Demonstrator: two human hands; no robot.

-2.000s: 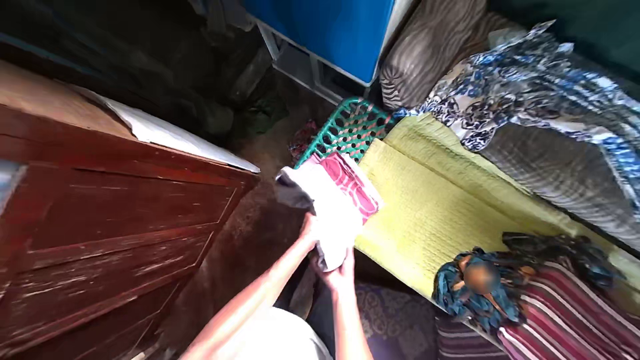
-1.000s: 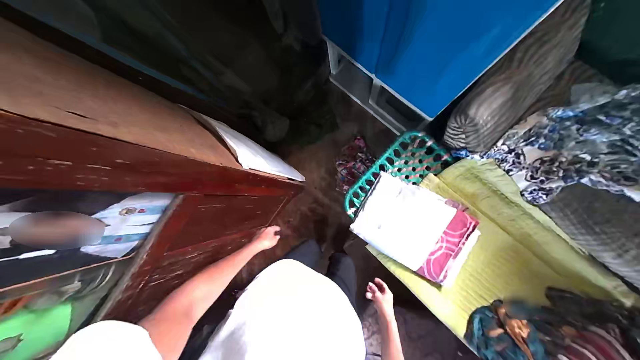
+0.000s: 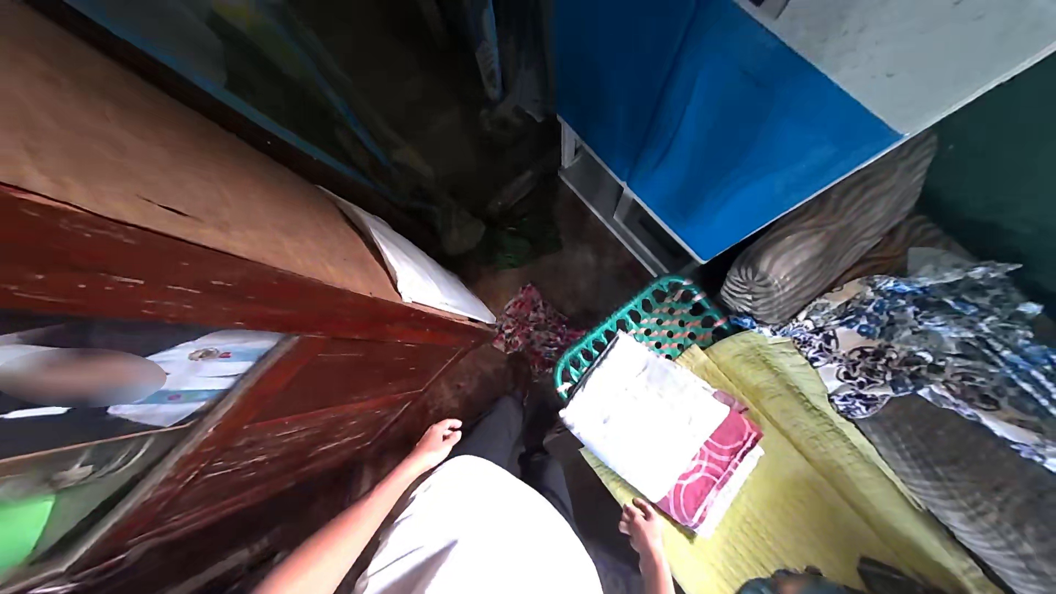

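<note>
My left hand (image 3: 437, 443) hangs beside the red wooden cabinet (image 3: 322, 388), its fingers loosely curled with nothing in them. My right hand (image 3: 641, 525) is near the edge of the yellow quilted cover (image 3: 792, 503), just below a stack of folded cloth, and holds nothing. A folded white cloth (image 3: 648, 412) tops that stack, with a folded pink and white patterned cloth (image 3: 716, 462) showing under it. The stack lies partly on the yellow cover and partly over the near side of a green plastic basket (image 3: 569, 359).
A blue cabinet (image 3: 709, 140) stands beyond the basket. A striped bolster (image 3: 825, 239) and a crumpled blue and white patterned cloth (image 3: 932, 346) lie at the right. A multicoloured rag (image 3: 532, 326) is on the floor. White sheets (image 3: 429, 280) rest on the wooden cabinet's top.
Two seconds ago both my hands held folded cloth; it was let go and now lies by the basket. My hands have moved apart. The view has shifted left.
</note>
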